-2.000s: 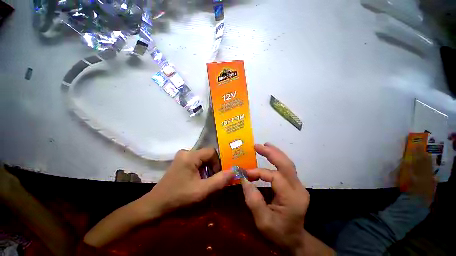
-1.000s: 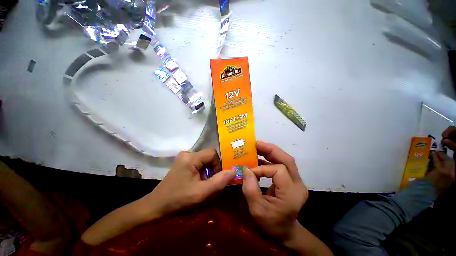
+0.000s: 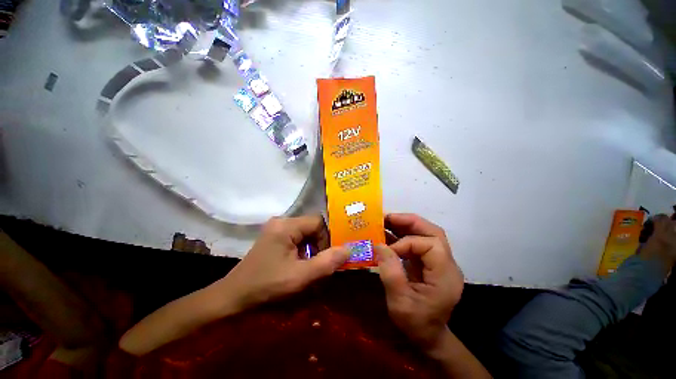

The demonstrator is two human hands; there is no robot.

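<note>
A retail box (image 3: 354, 159) stands with its narrow orange-yellow side up, near the table's front edge. A shiny purple-silver hologram sticker (image 3: 360, 252) lies flat near the box's bottom end. My left hand (image 3: 293, 255) holds the box's lower left side, its thumb at the sticker's left edge. A small purple glint shows under the left fingers. My right hand (image 3: 422, 270) is at the lower right side, thumb and fingers against the box edge. Both hands are bare. The box's other sides are hidden.
A backing strip (image 3: 159, 185) curves left of the box. A label strip (image 3: 267, 111) runs from the silver pile (image 3: 167, 18). A yellow-green piece (image 3: 436, 164) lies right of the box. A neighbour's hand (image 3: 658, 238) is at another orange box (image 3: 621, 240) at right. Another person's arm shows at left.
My right thumb has moved right off the sticker, which now shows whole and flat on the box. The neighbour's hand at right has shifted. The view has shifted slightly.
</note>
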